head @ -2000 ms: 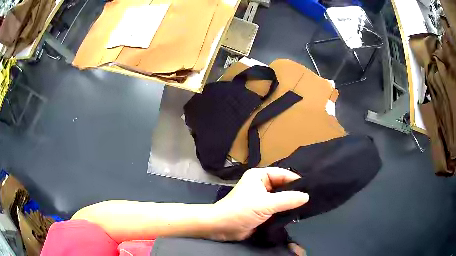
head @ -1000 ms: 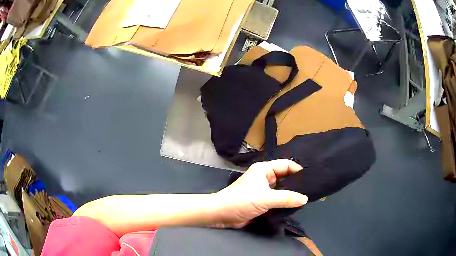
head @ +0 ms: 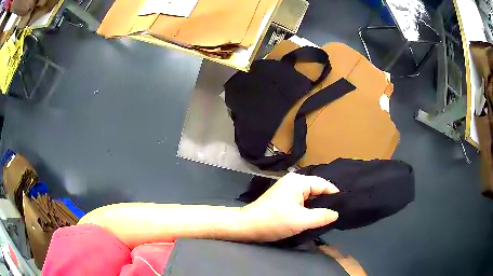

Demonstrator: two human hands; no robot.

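My left hand [head: 292, 209] comes in from the lower left and holds a dark, rounded black bag [head: 373, 191] at its near left end. The thumb and index finger show on top, a little apart; the other fingers are hidden. A second black bag [head: 265, 89] lies flat beyond it with its strap [head: 327, 98] looped and trailing over brown cut panels [head: 351, 118]. A narrow tan shape shows under the held bag at the bottom edge; I cannot tell whether it is my right hand.
A table [head: 246, 58] with more brown panels [head: 202, 24] stands at the top. A grey sheet [head: 208, 124] lies under the brown panels. A stool [head: 405, 19] and a table edge [head: 469, 102] are at the right. Brown pieces [head: 48, 215] stand lower left, yellow material [head: 12, 59] upper left.
The view has shifted, so the table, panels and lying bag appear further up and right. The held bag's far end has changed shape slightly. My left hand keeps its hold.
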